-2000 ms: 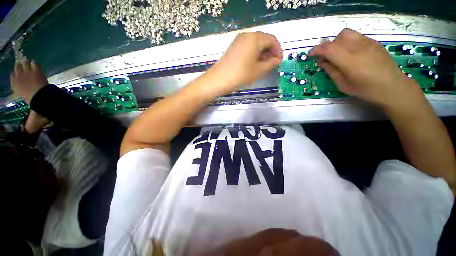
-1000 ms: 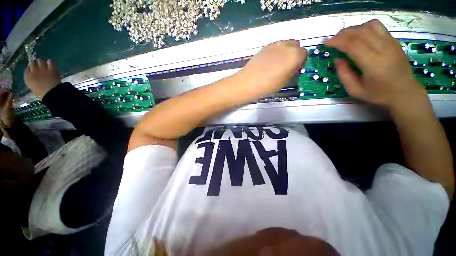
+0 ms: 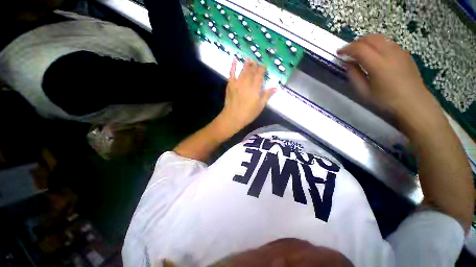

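Observation:
A green printed circuit board [image 3: 250,36] with rows of white-topped capacitors lies in the conveyor rail [image 3: 323,118]. My left hand [image 3: 247,88] lies at the near rail by the board's right end, fingers spread, with fingertips on the board's near edge. My right hand [image 3: 383,68] is over the far rail, right of the board, blurred, with thumb and fingers bent towards each other. Whether it pinches a small component cannot be told.
A wide pale heap of loose components [image 3: 402,26] lies on the green worktop beyond the far rail. A neighbouring worker's dark sleeve [image 3: 175,47] reaches to the rail at the upper left. Boxes and a bag-like bundle [image 3: 104,140] show low at the left.
The view has turned towards the left. My left hand has moved from a fist over the board to spread fingers at another board's end. My right hand has left the board it was over.

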